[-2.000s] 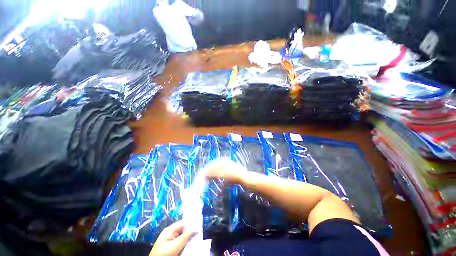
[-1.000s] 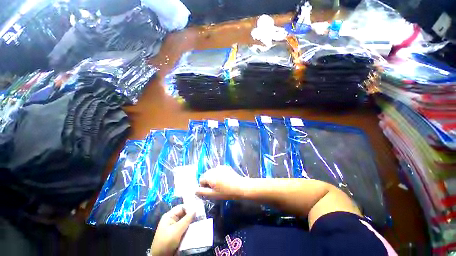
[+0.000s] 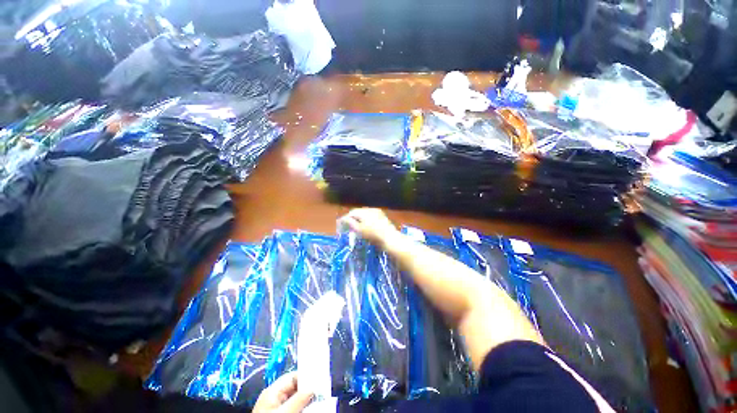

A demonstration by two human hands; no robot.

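Several dark bagged garments (image 3: pixel 582 306) with blue edges overlap in a row in front of me. Small white stickers (image 3: pixel 521 246) show at the top corners of the bags on the right. My left hand (image 3: pixel 281 395), cut off by the bottom edge, holds a white sticker strip (image 3: pixel 317 343) that stands up over the bags. My right hand (image 3: pixel 364 222) is at the top edge of a bag near the middle of the row, fingers pinched. Whether a sticker is between its fingertips is too blurred to tell.
A heap of grey-black garments (image 3: pixel 73 210) lies at left. Dark bagged stacks (image 3: pixel 477 181) stand in a row across the table (image 3: pixel 279 202). Tall stacks of red-banded bags (image 3: pixel 695 274) stand at right. Loose clear plastic (image 3: pixel 622 101) lies at the far right. A person's white sleeve (image 3: pixel 303 36) shows beyond.
My right hand has moved from the sticker strip up and away to the top edge of a bag. My left hand still holds the strip. A sticker showed on another bag one second ago.
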